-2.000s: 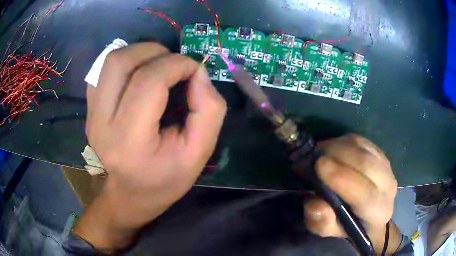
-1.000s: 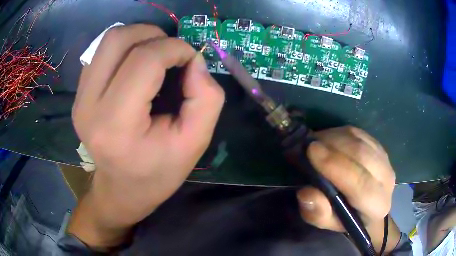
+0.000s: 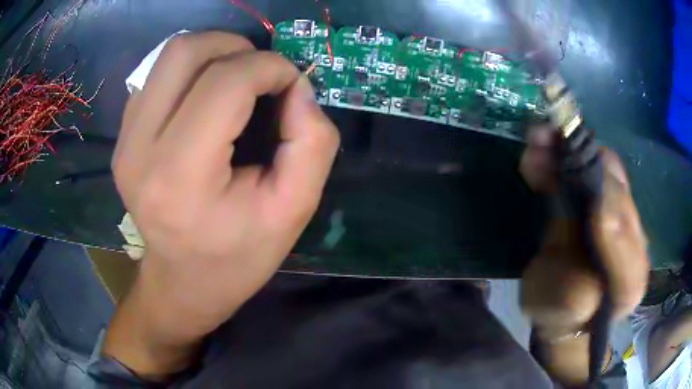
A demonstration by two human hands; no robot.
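A green PCB panel strip (image 3: 413, 74) with silver connectors lies on the dark green table, its right end partly behind the soldering iron. Red wires (image 3: 328, 30) hang at its left boards. My left hand (image 3: 220, 152), with a white wrap on it, pinches a thin wire (image 3: 309, 68) at thumb and forefinger by the leftmost board. My right hand (image 3: 588, 243), blurred, holds the soldering iron (image 3: 580, 152) at the strip's right end. The iron's barrel points up and left over the strip and its tip is too blurred to make out.
A tangle of red wire ends (image 3: 34, 121) lies at the left, with a dark cable end below it. A cream scrap (image 3: 130, 234) sits at the bench edge by my left wrist. Blue material (image 3: 687, 83) shows at the right rim. Part of a person shows at the lower right.
My right hand and the iron have moved right and up, away from the leftmost boards to the strip's right end. My left hand stays almost where it was, still pinching the wire.
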